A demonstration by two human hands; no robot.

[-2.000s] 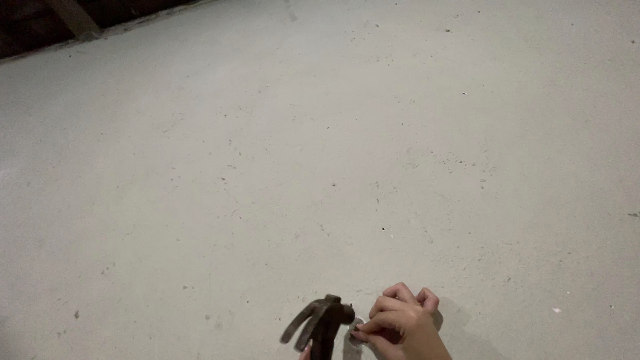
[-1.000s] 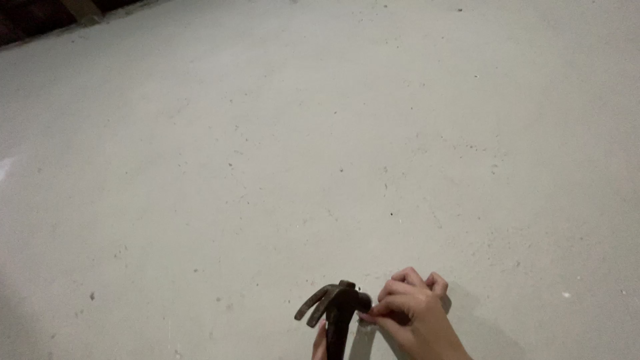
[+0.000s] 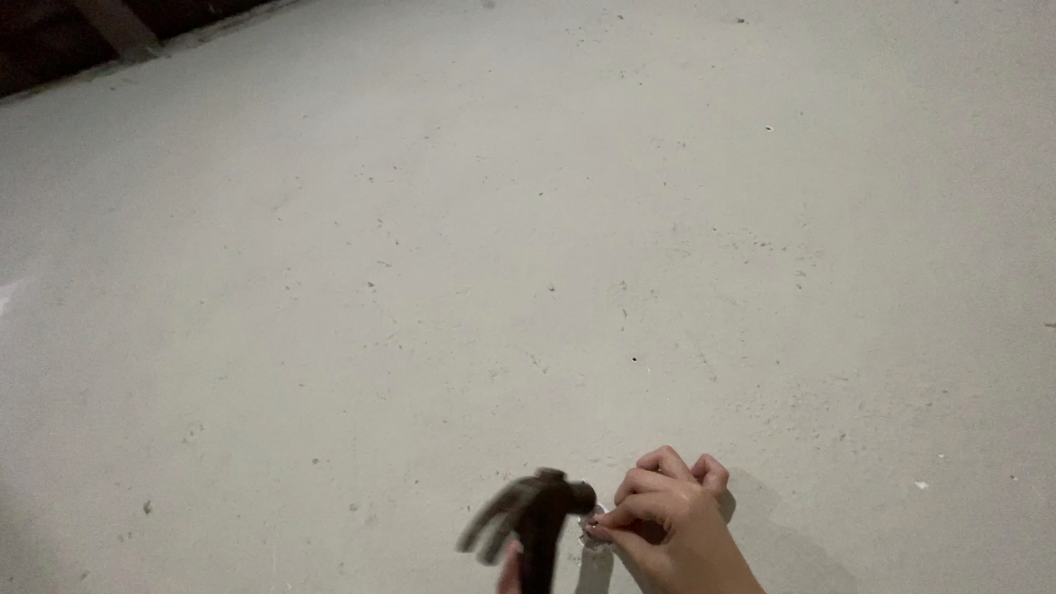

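Observation:
A claw hammer (image 3: 540,511) with a dark, slightly blurred head is upright at the bottom centre, its claw to the left and its striking face to the right. My left hand (image 3: 511,569) holds its handle; only a bit of a finger shows, the rest being cut off or hidden. Just right of the striking face, my right hand (image 3: 676,520) pinches a small object (image 3: 592,521) between thumb and index finger against the wall, too small to name surely. A rough, pale-edged chipped patch surrounds those fingertips. The other fingers are curled near the wall.
The pale painted wall (image 3: 462,330) fills most of the view, with many small pits and chips. A small dark hole (image 3: 634,360) lies above my right hand. Dark boards and a beam (image 3: 120,25) meet the wall's edge at the upper left.
The hammer head moves relative to my right fingertips, which keep their pinch by the wall. The view has shifted slightly.

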